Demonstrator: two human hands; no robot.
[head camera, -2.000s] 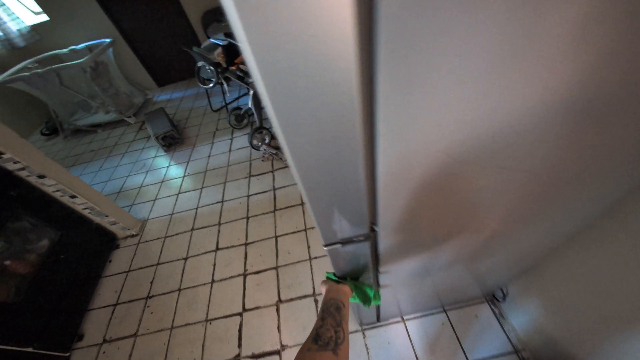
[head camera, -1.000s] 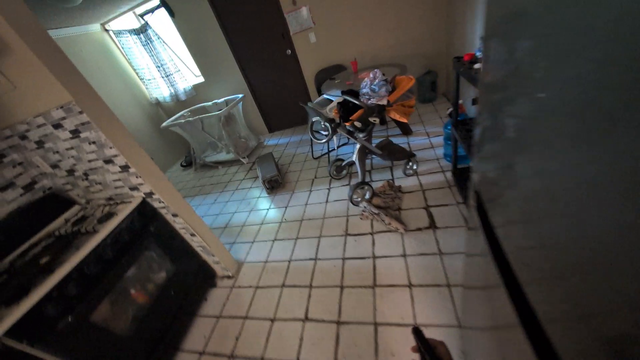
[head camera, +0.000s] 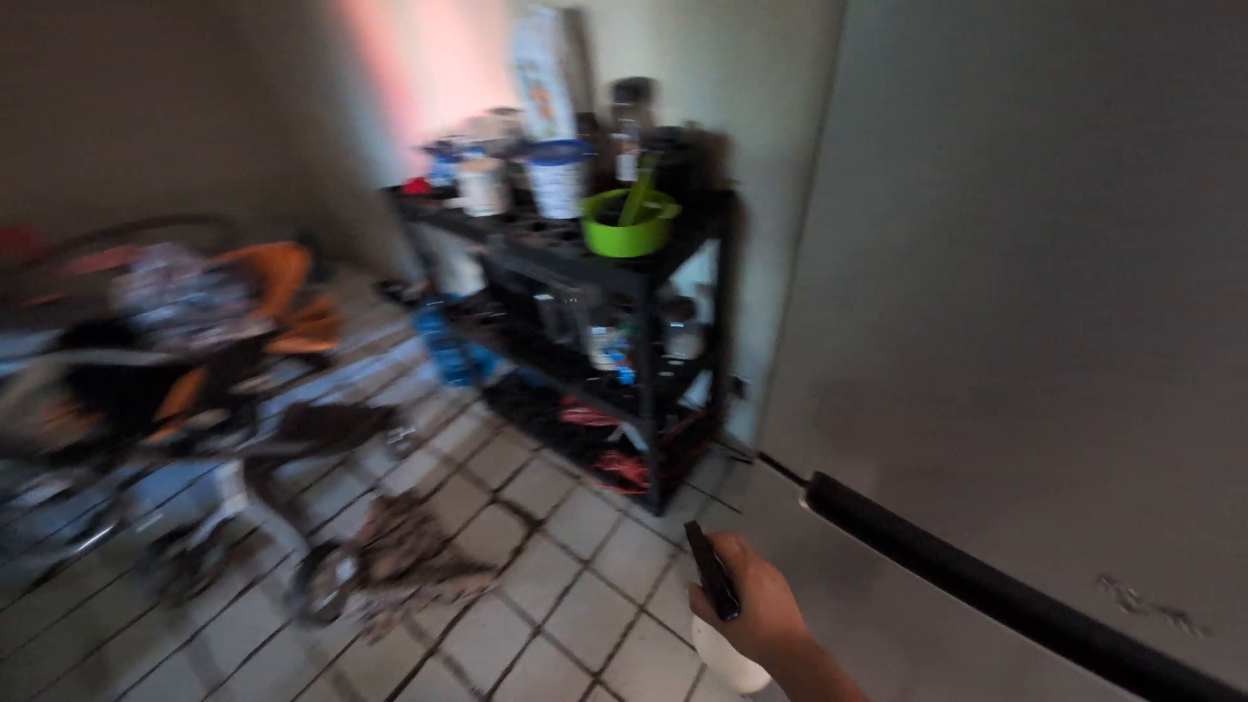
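My right hand reaches in from the bottom right, its fingers closed around the neck of a white spray bottle with a black trigger head. It is held above the tiled floor, just left of a large grey appliance, which looks like a refrigerator. A black strip or handle runs slantwise across the lower part of the appliance, to the right of my hand. My left hand is out of view.
A black shelf unit against the wall bears a green pot, a tub and several bottles. At left, blurred, a stroller stands near a crumpled cloth on the floor. A blue water jug is beside the shelf.
The view has swung right toward the shelf unit. The hand with a green cloth, low at the appliance two seconds ago, is out of view. My right hand and the bottle now show more fully.
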